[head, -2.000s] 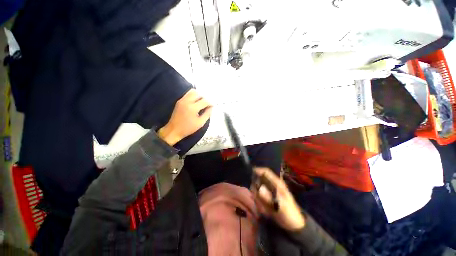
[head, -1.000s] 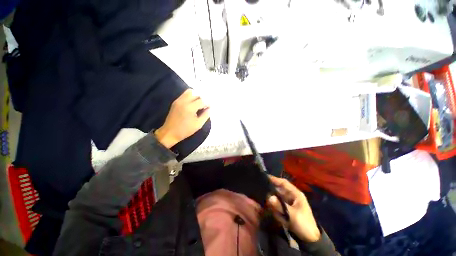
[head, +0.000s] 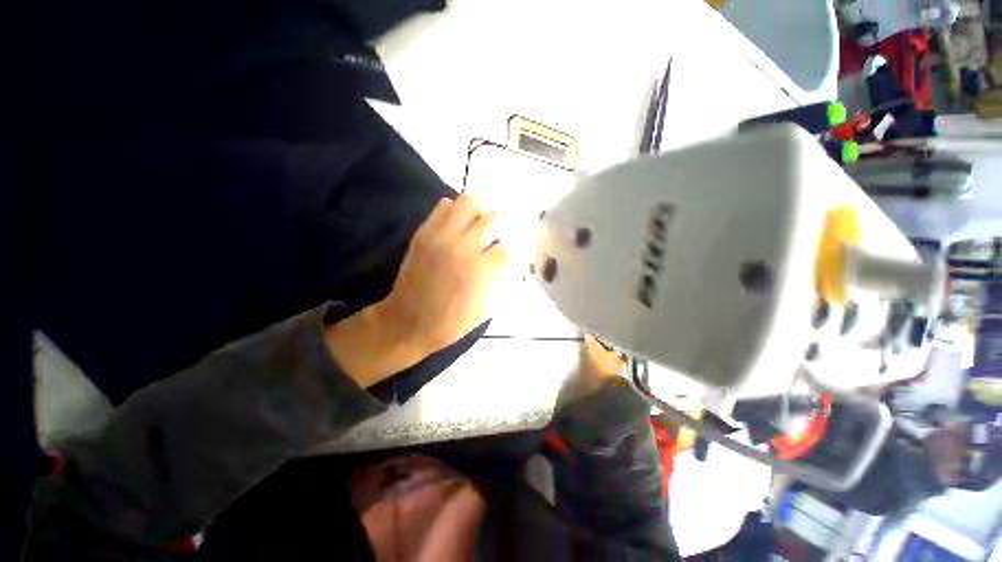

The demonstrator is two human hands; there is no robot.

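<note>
My left hand (head: 434,285) is on the right edge of the dark garment (head: 253,209), its fingers curled at the cloth beside the machine head. A flap of the same cloth shows under my wrist. The garment fills the left of the view. My right hand (head: 599,360) is at the lower edge of the white sewing machine head (head: 692,253), mostly hidden by it and by glare. What its fingers do, and whether they hold the long dark tool, cannot be seen. The needle area is also hidden.
The white machine table (head: 440,419) has a ruler scale along its front edge. A small framed plate (head: 543,141) lies behind my left hand. Green-tipped thread cones (head: 837,114) stand behind the head. A white paper (head: 714,499) shows at lower right.
The view has turned and moved closer, so the machine head now covers the centre right. My right hand has moved up from the lap to the table beside the head. The dark tool no longer shows.
</note>
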